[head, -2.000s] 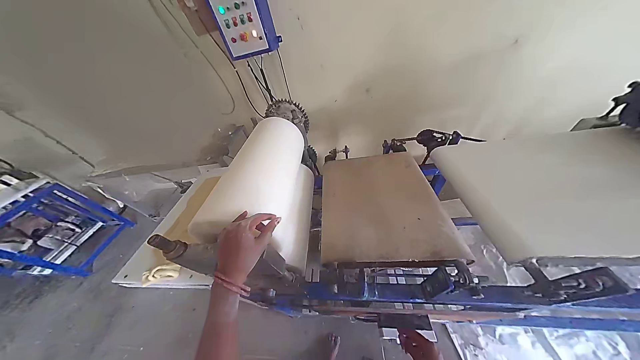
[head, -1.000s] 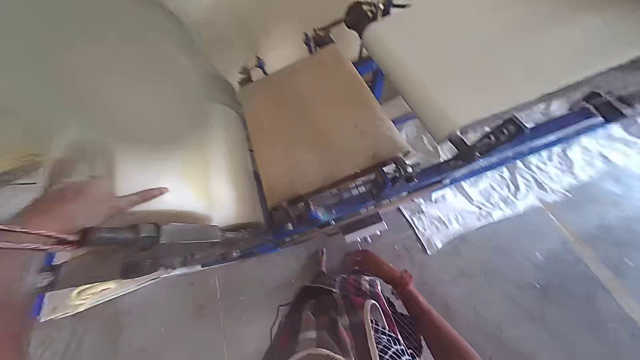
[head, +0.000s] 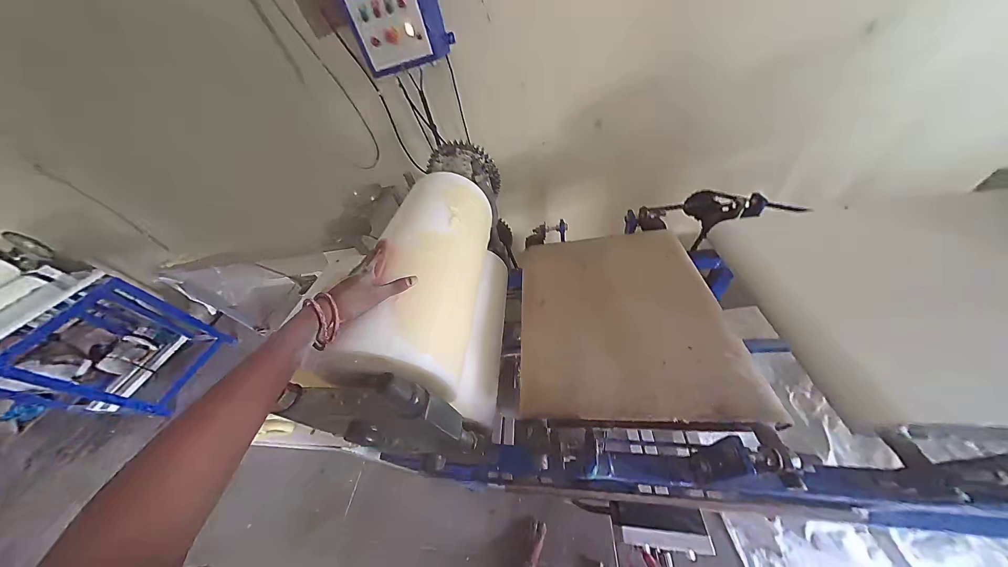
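Note:
My left hand (head: 368,290), with reddish bands on its wrist, lies on the upper side of a large white roller (head: 433,276), its fingers apart and closed on nothing. Pale yellow patches mark the roller's surface. Against its right side sits a second white roller (head: 487,346), a little lower. A toothed gear (head: 465,161) is at the rollers' far end, and a metal bracket (head: 417,413) is at the near end. To the right is a brown conveyor belt (head: 622,331). At the bottom edge, reddish fingertips, possibly my right hand's, barely show; what they do cannot be told.
A pale, wider belt (head: 882,315) stretches off to the right. The blue machine frame (head: 646,466) runs along the near side. A control box (head: 398,35) hangs on the wall with cables below it. Another blue frame (head: 169,394) stands at the left; plastic sheeting (head: 835,543) covers floor at lower right.
The view has swung sharply between frames. My left hand rests farther up the roller than two seconds ago. My right hand, visible below the machine one second ago, is now mostly out of view.

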